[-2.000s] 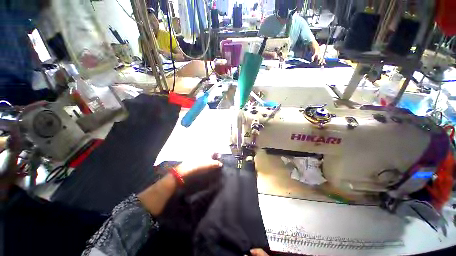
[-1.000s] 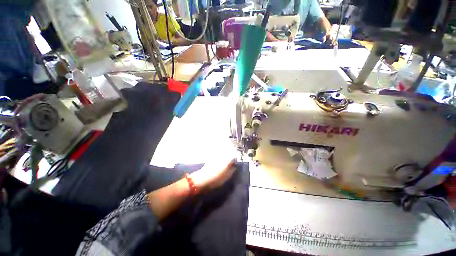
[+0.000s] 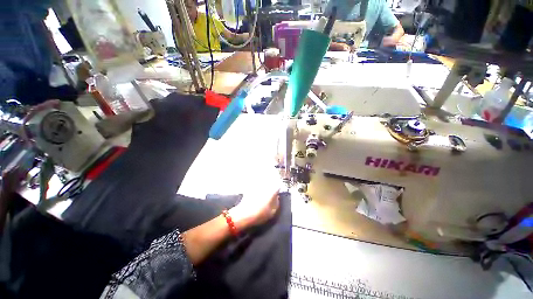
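Note:
Black fabric (image 3: 257,257) lies at the needle area of the cream HIKARI sewing machine (image 3: 374,152) and hangs down toward me. My left hand (image 3: 257,207), bare with a red bracelet at the wrist, rests on the fabric just left of and below the presser foot (image 3: 291,185). Its fingertips are overexposed, so I cannot tell whether they pinch the cloth. My right hand is out of the picture. A long pile of black pieces (image 3: 158,146) lies left of the machine.
A green cone (image 3: 308,70) and a blue-handled thing (image 3: 228,118) stand by the machine head. White crumpled paper (image 3: 380,201) lies under the arm. Dark-handled scissors (image 3: 71,187) lie at left. Two people work at the back.
The view has shifted. The fabric that was bunched below the needle lies flatter, with its right edge straighter. The fingertips seen at the bottom edge two seconds ago are gone.

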